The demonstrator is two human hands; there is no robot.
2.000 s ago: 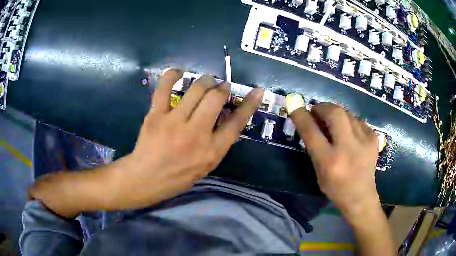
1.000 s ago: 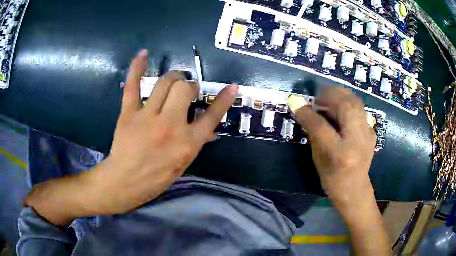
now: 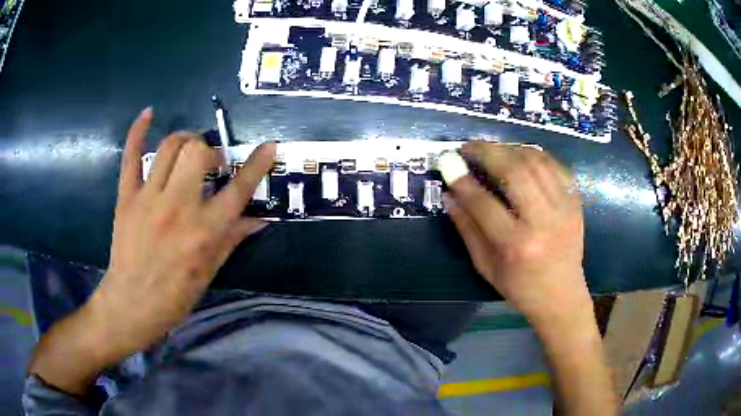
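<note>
A long white housing (image 3: pixel 349 151) with a dark circuit board (image 3: pixel 313 199) lies on the dark bench top in front of me. White block components and small copper-coloured contacts line the board. A white stub lead (image 3: pixel 220 122) sticks out from its far side. My left hand (image 3: pixel 175 215) rests over the left end, fingers spread, index fingertip on the white edge. My right hand (image 3: pixel 516 211) covers the right end with fingers bent. A pale yellow-white finger cot (image 3: pixel 452 166) caps one digit at the board. Whether the right fingers pinch anything is hidden.
More white housings with boards (image 3: pixel 422 77) lie in rows beyond, towards the top. A tangled pile of copper contact strips (image 3: pixel 703 179) lies at the right, beside a pale rail (image 3: pixel 699 53). Cardboard (image 3: pixel 642 337) shows below the bench at lower right.
The housing, both hands and the rows beyond appear further left in the view, and the copper pile shows more fully. The left fingers are spread wider than two seconds ago.
</note>
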